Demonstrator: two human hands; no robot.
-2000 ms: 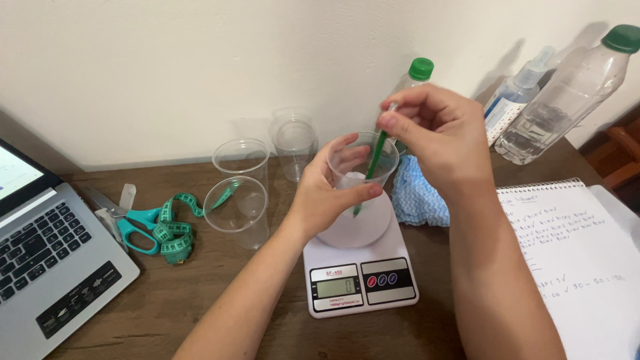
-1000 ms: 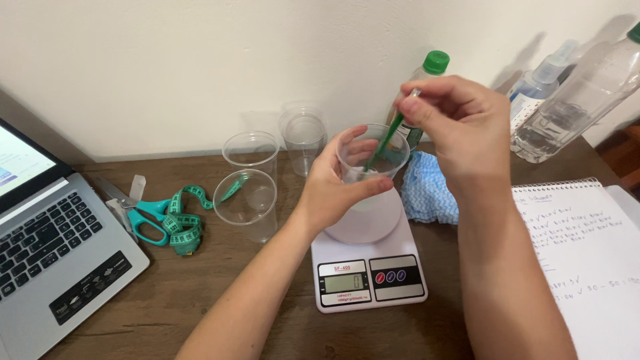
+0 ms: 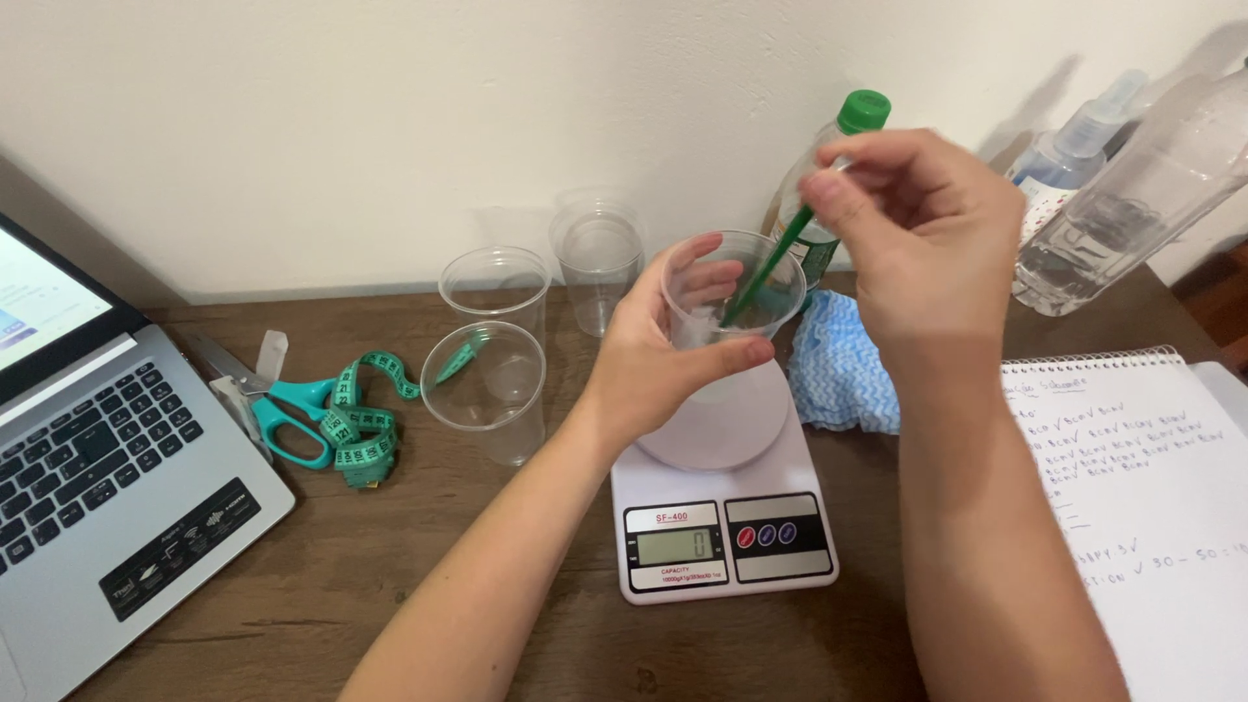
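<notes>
My left hand (image 3: 673, 351) is wrapped around a clear plastic cup (image 3: 733, 336), held above the round platform of a white digital kitchen scale (image 3: 726, 570). Between the thumb and fingers of my right hand (image 3: 907, 224) is the upper end of a green stick-like utensil (image 3: 775, 261), whose lower end slants down inside the cup. The scale's display reads 0. Whether the cup's base touches the platform cannot be told. Behind the cup stands a plastic bottle with a green cap (image 3: 864, 112), partly hidden by my right hand.
Clear plastic cups (image 3: 485, 375) stand left of the scale. Further left are a green tape measure (image 3: 363, 448), teal-handled scissors (image 3: 292, 395) and a laptop (image 3: 117, 468). To the right lie a blue-and-white cloth (image 3: 843, 366), a spiral notebook (image 3: 1150, 487), a spray bottle (image 3: 1063, 161) and a large clear bottle (image 3: 1121, 205).
My right hand has shifted about with the green utensil, whose lower end stays in the cup. My left hand keeps its hold on the cup. The view has shifted slightly.
</notes>
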